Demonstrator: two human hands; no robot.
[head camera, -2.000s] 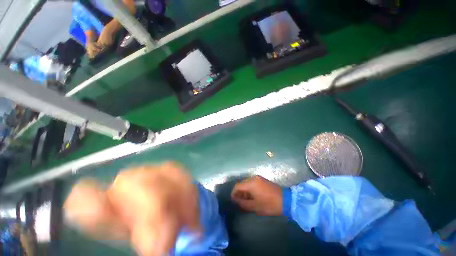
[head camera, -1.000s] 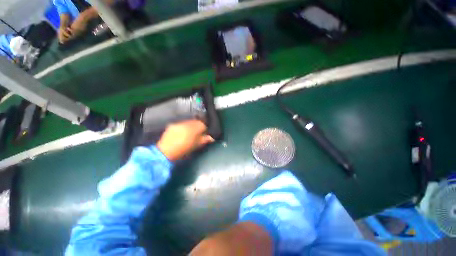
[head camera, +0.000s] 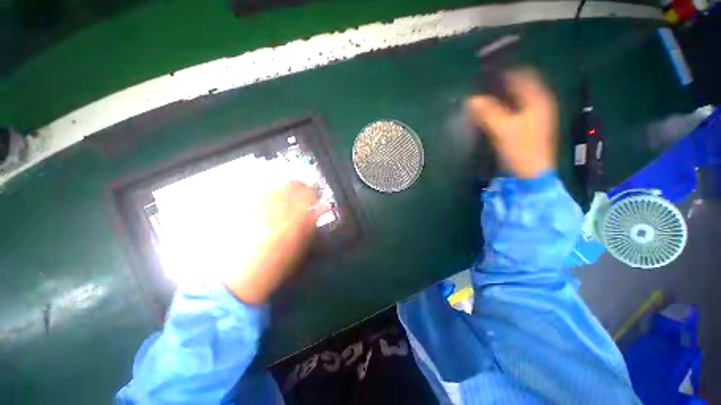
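The tablet-like device lies on the bench in front of me, glaring white. It sits in a black fixture tray, with circuit parts along its right end. My left hand is over the device's right part, fingertips at the circuit end; glare hides whether it holds anything. My right hand is to the right, blurred, closed around the dark electric screwdriver. The round screw dish lies between the tray and my right hand, with small screws heaped at its upper left.
A second black tool with a red light and white labels lies at the bench's right edge. A pale-green fan stands beside it. A worn white rail crosses behind the dish. Blue bins are at lower right.
The tray with the device has come off the rail onto the bench nearer me, my left hand still at it. My right hand has reached out and taken hold of the screwdriver. The view has shifted.
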